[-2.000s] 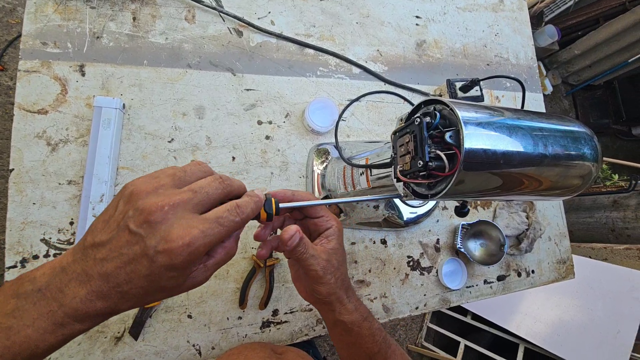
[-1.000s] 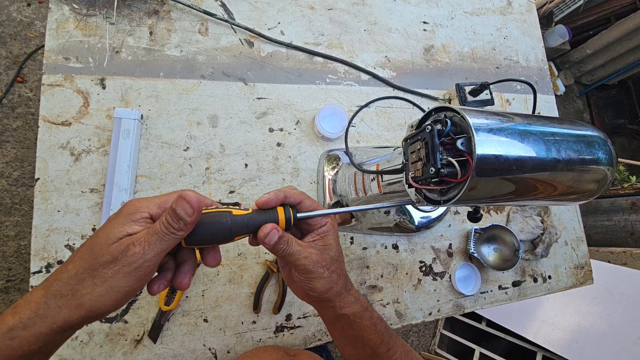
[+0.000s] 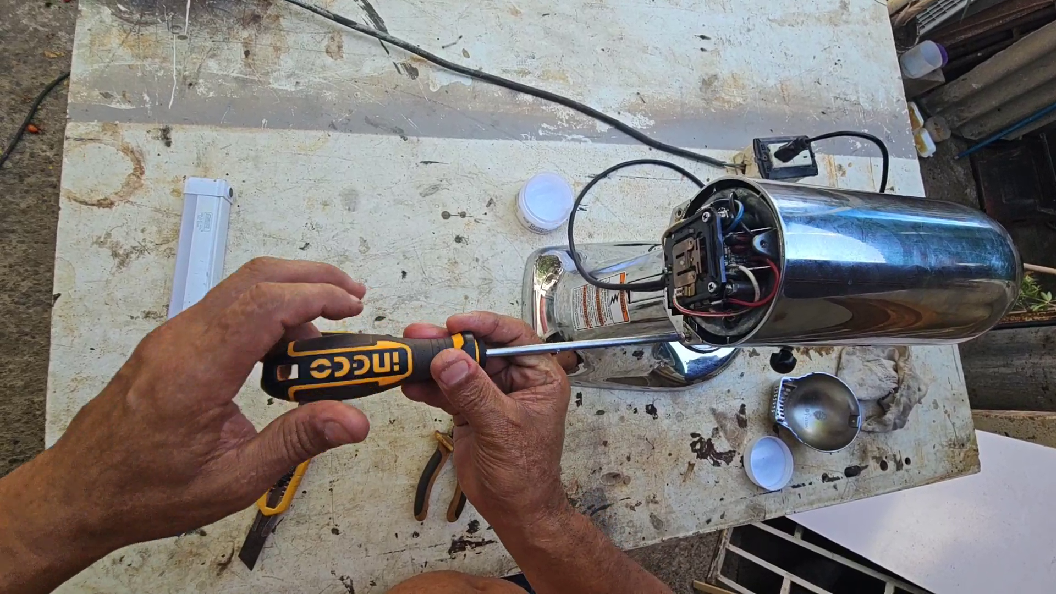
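Observation:
An Ingco screwdriver (image 3: 355,365) with a black and orange handle lies level between my hands. My right hand (image 3: 503,396) grips it at the collar, where handle meets shaft. My left hand (image 3: 190,396) is spread around the handle's rear, fingers and thumb apart; whether the palm touches it is hidden. The shaft's tip meets the lower rim of the open end of a polished metal appliance housing (image 3: 891,264); the exact contact cannot be seen. Wires and a black switch or terminal block (image 3: 695,258) show inside that end. Beneath it lies the appliance's shiny base (image 3: 619,309).
On the worn table (image 3: 396,190) are a white tube fixture (image 3: 202,239), a round white container (image 3: 545,202), pliers (image 3: 433,478), a yellow utility knife (image 3: 276,511), a metal cap (image 3: 818,412), a white lid (image 3: 768,463) and a rag (image 3: 883,384). A black cable (image 3: 511,87) crosses toward an outlet box (image 3: 780,158).
My left hand was closed around the screwdriver handle and has loosened, its fingers now spread. The handle's printed side faces up now. My right hand stays at the collar.

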